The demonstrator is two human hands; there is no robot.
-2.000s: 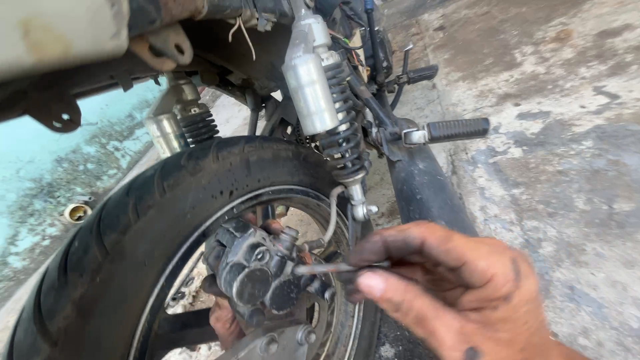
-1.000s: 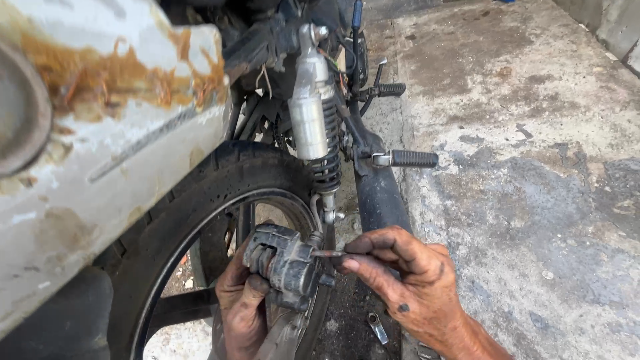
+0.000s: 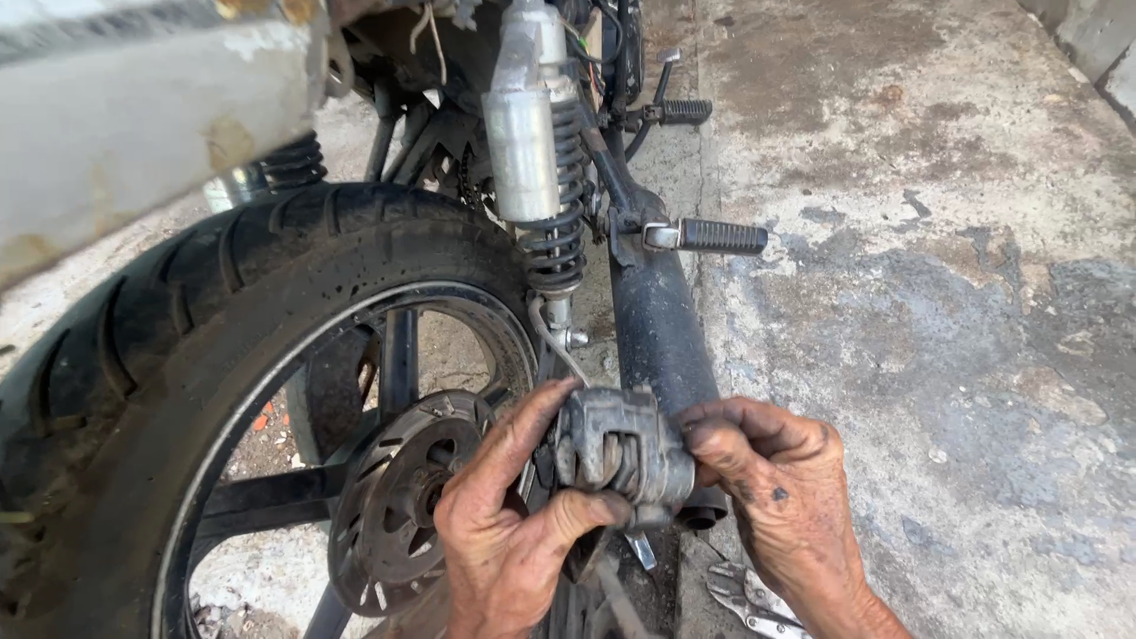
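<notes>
A dark, grimy brake caliper (image 3: 626, 453) is held up near the bottom centre, its slot with the pads facing me. My left hand (image 3: 519, 524) grips its left and lower side between thumb and fingers. At its right side, the bent fingertips of my right hand (image 3: 781, 470) touch the body; whether they pinch a small part there is hidden. A thin brake hose (image 3: 552, 337) runs up from the caliper beside the shock absorber. Behind and left of my left hand is the slotted brake disc (image 3: 408, 506) on the wheel.
The motorcycle's rear tyre (image 3: 266, 257) fills the left. A shock absorber (image 3: 555, 177) stands above the caliper, with the black exhaust (image 3: 661, 319) and a footpeg (image 3: 723, 236) to its right. Locking pliers (image 3: 750, 599) lie on the concrete by my right wrist. A body panel (image 3: 151, 133) overhangs the upper left.
The caliper has been turned so its pad slot shows. The slim metal piece that my right fingers held against it earlier is no longer visible. The view has shifted.
</notes>
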